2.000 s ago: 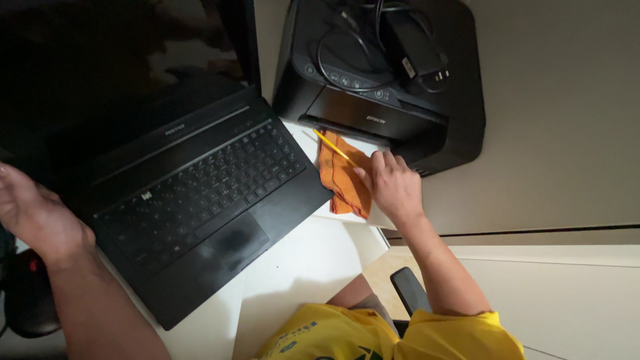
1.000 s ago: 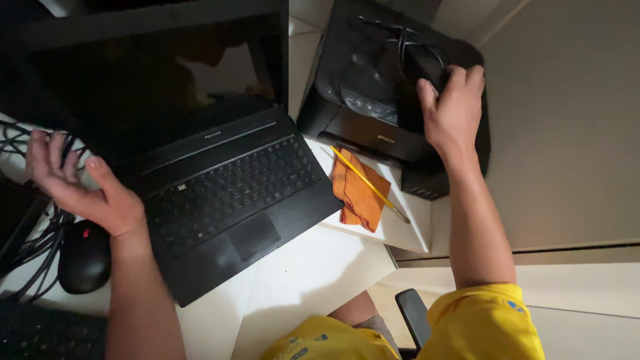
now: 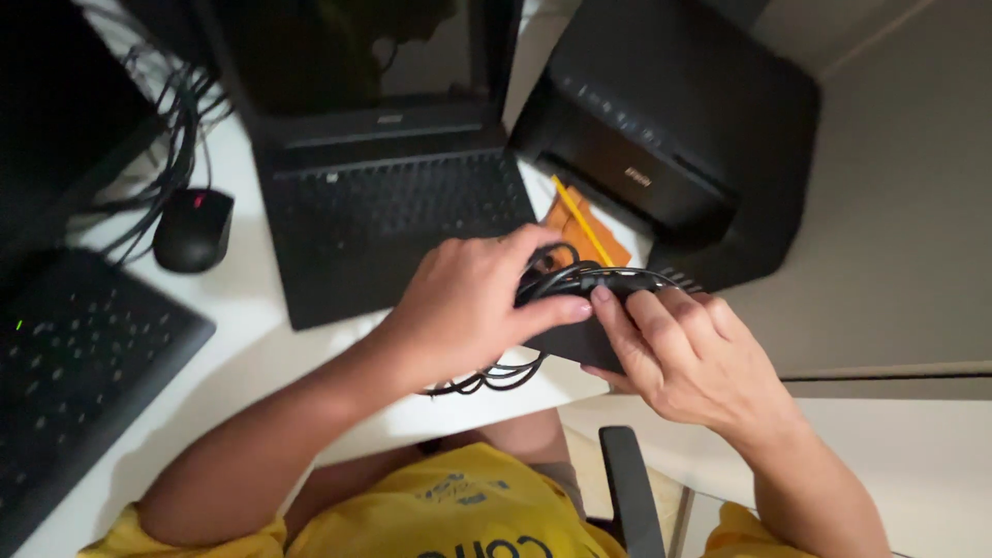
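Note:
Both hands hold a black power adapter (image 3: pixel 577 341) with its coiled black cable (image 3: pixel 562 283) over the front edge of the white desk. My left hand (image 3: pixel 473 302) closes around the cable loops, its thumb along the adapter. My right hand (image 3: pixel 682 349) grips the adapter's right end and the cable there. More cable loops (image 3: pixel 504 376) hang below my left hand. Just beyond the hands, a yellow pencil (image 3: pixel 581 221) lies on a folded orange cloth (image 3: pixel 601 240), partly hidden by the cable. An open black laptop (image 3: pixel 387 194) stands behind my left hand.
A black Epson printer (image 3: pixel 666 139) stands at the right, near a wall. At the left are a black mouse (image 3: pixel 194 231), a black keyboard (image 3: pixel 85 372) and tangled cables (image 3: pixel 182 132). A dark chair armrest (image 3: pixel 632 488) is below the desk's front edge (image 3: pixel 542 415).
The adapter and cable, earlier on top of the printer, are now in both hands above the desk's front. My right hand has come back from the printer, and my left hand has moved right to meet it.

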